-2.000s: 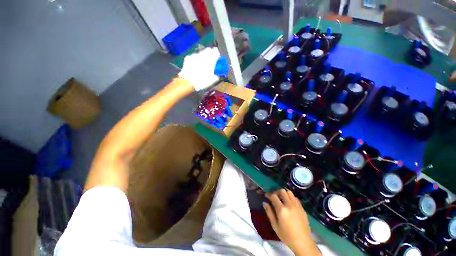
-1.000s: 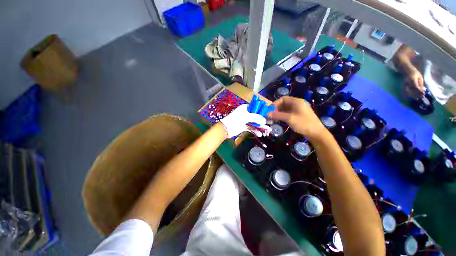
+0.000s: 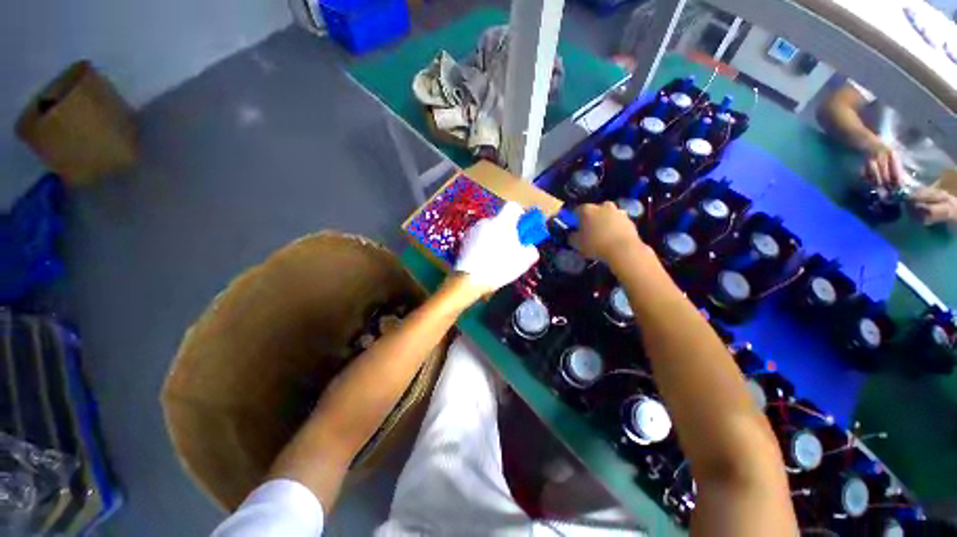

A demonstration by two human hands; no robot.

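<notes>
My left hand (image 3: pixel 493 250), in a white glove, is closed around a bunch of blue capacitors (image 3: pixel 532 227) with red leads hanging below it. It is over the right side of the small parts carton (image 3: pixel 511 189), which holds red, white and blue parts. My bare right hand (image 3: pixel 607 229) is just right of the bunch, over the black housings, with its fingers closed near a blue piece at a housing; whether it grips the piece is unclear. Black housings with round silver motors (image 3: pixel 583 364) stand in rows on the green bench (image 3: pixel 504 362).
A deep brown drum (image 3: pixel 210 357) with black pieces inside stands left of the bench. A pale post (image 3: pixel 533 84) rises behind the carton. Filled housings surround a blue mat (image 3: pixel 829 231). Another person's hands (image 3: pixel 885 168) work at the far right. A cloth (image 3: pixel 462 100) lies behind.
My left hand moved from above the carton's back edge to its right side, holding the blue bunch. My right hand came up from the front bench edge to beside it. The view shifted.
</notes>
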